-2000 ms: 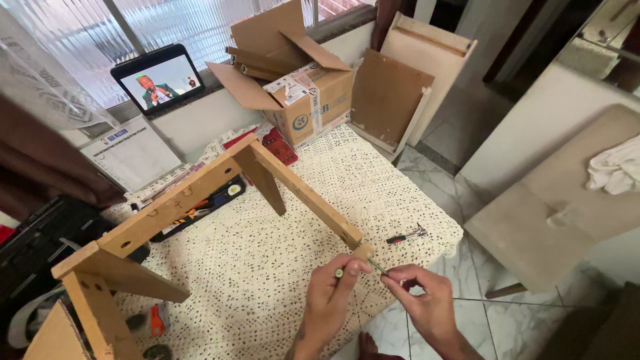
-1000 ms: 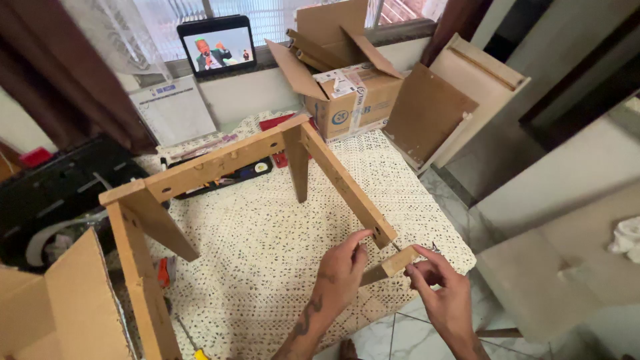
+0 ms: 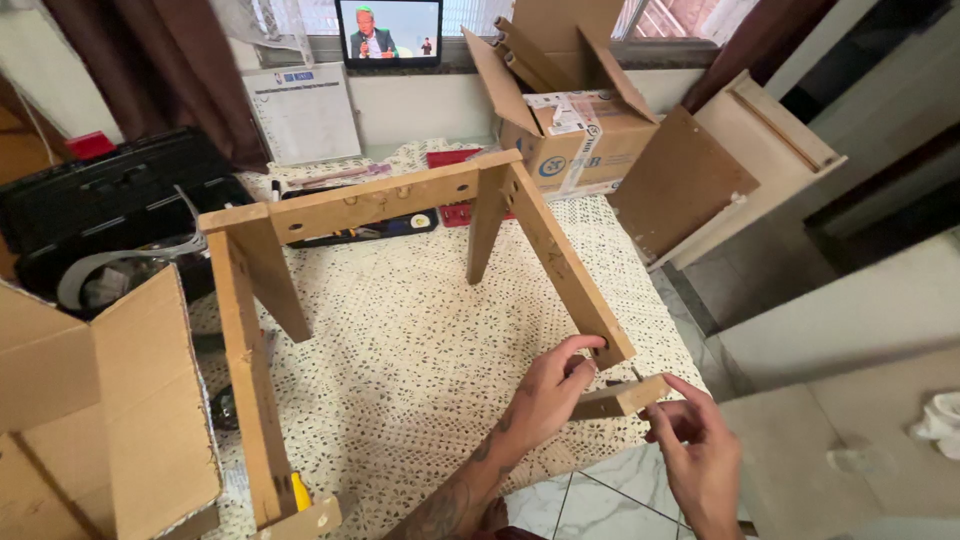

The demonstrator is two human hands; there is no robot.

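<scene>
A wooden frame of rails and tapered legs [image 3: 382, 199] stands on a table with a crocheted cloth [image 3: 390, 322]. My left hand [image 3: 551, 390] rests at the near end of the right-hand rail [image 3: 566, 274], its index finger at a hole there. My right hand [image 3: 690, 439] pinches the top end of a loose-looking wooden leg [image 3: 619, 397] between thumb and fingers. A thin metal rod [image 3: 636, 373] shows in the small gap between rail and leg. The leg's lower part lies partly behind my left hand and forearm.
An open cardboard box [image 3: 150, 405] is at the left, beside a black toolbox [image 3: 112, 195]. A yellow handle [image 3: 300, 491] shows by the left rail. Behind the frame are a tool tray [image 3: 360, 231], a taped carton [image 3: 577, 142] and a screen [image 3: 390, 34]. Panels [image 3: 682, 187] lean at the right.
The leg piece has turned, and more of its length shows than two seconds ago. My left hand has moved onto the rail's end. The view has swung left.
</scene>
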